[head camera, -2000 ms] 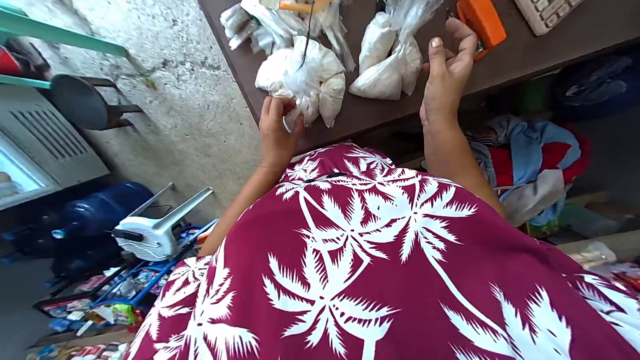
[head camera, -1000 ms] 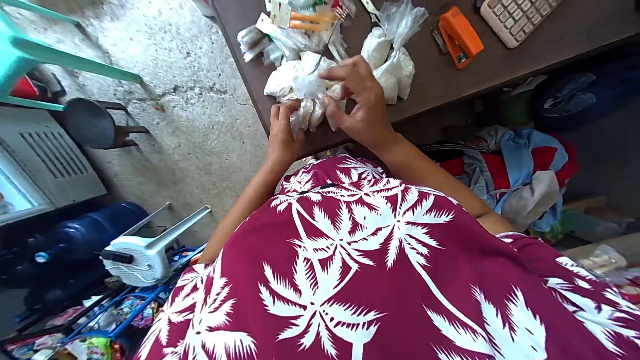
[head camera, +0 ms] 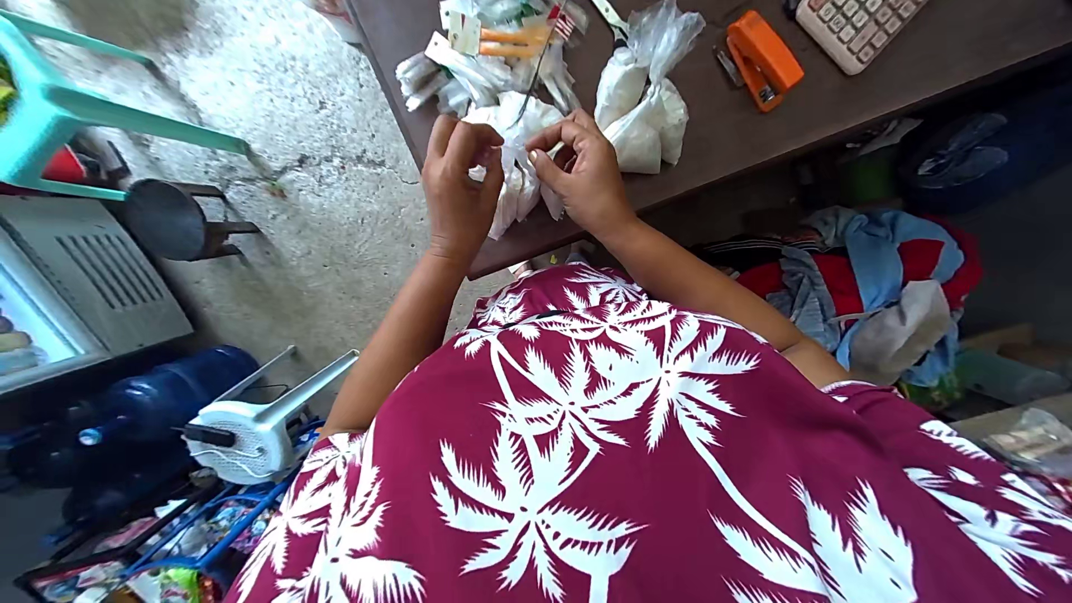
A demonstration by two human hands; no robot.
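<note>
Clear plastic bags of white powder (head camera: pixel 517 194) lie bunched at the dark table's near left corner. My left hand (head camera: pixel 465 180) pinches the thin plastic at the top of the bunch, thumb and fingers together. From the right, my right hand (head camera: pixel 582 167) pinches the same plastic close to the left fingertips. Just beyond the hands, a thin dark metal tool (head camera: pixel 540 71) leans over the bags; its kind is unclear. More tied bags of white powder (head camera: pixel 645 126) stand right of my right hand. Behind lie bundled clear plastic bags (head camera: pixel 473 71) and orange-handled items (head camera: pixel 512 42).
An orange stapler (head camera: pixel 762 60) and a calculator (head camera: pixel 858 29) lie farther right on the table (head camera: pixel 837 100). Scissors (head camera: pixel 611 18) are at the back. A round dark stool (head camera: pixel 167 219) and a green plastic stool (head camera: pixel 75 109) stand on the concrete floor at left.
My right hand, raised apart from the bags two seconds ago, has come to the bunch beside my left hand. Both hands have since drawn slightly apart at the bag's top.
</note>
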